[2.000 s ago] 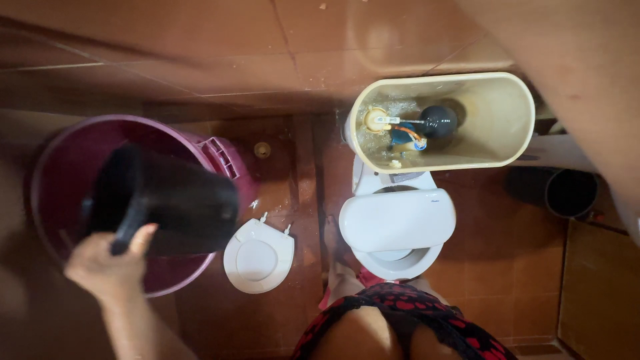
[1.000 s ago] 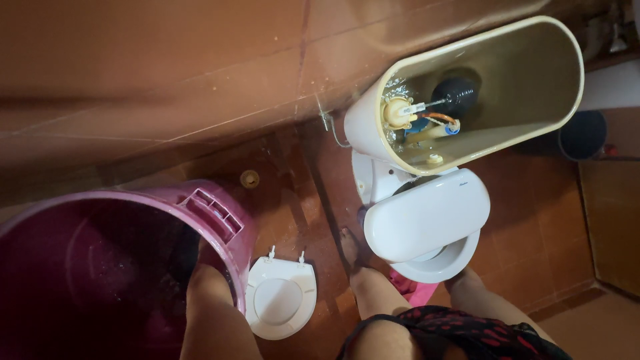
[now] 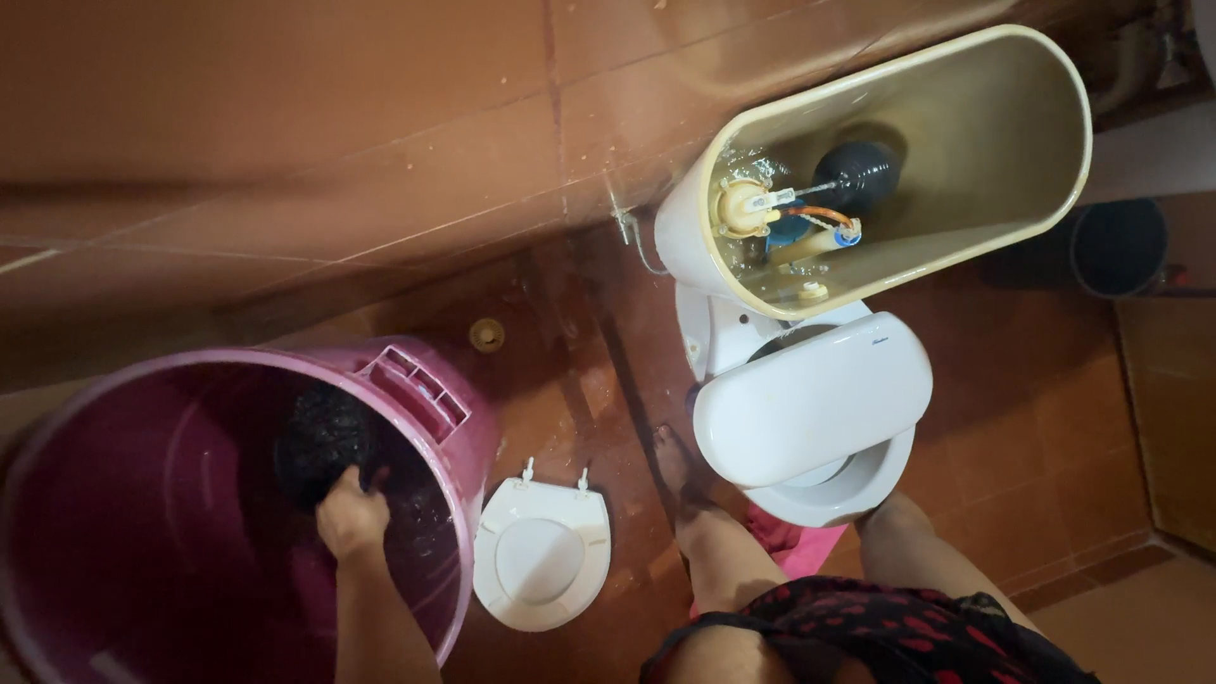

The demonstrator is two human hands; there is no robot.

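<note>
At lower left stands a big pink plastic tub [image 3: 418,389]. Inside it, my left hand [image 3: 353,513] grips a dark plastic container [image 3: 325,442] by its near side; the container looks to be at the water, and its lower part is hidden. My right hand is out of view. The toilet's open cistern [image 3: 988,171] shows a fill valve [image 3: 746,207], a black float ball [image 3: 857,176] and an orange tube, with water moving around them. The white cistern lid [image 3: 812,399] lies across the toilet bowl [image 3: 807,503].
A detached white toilet seat [image 3: 541,556] lies on the tiled floor between tub and toilet. A floor drain [image 3: 487,334] is near the wall, beside a small wall valve [image 3: 624,226]. A dark bucket [image 3: 1121,247] stands at right. Pink cloth [image 3: 807,551] lies between my legs.
Two seconds ago my left hand held the dark container up over the tub; now both are down inside it. The view has shifted and come nearer.
</note>
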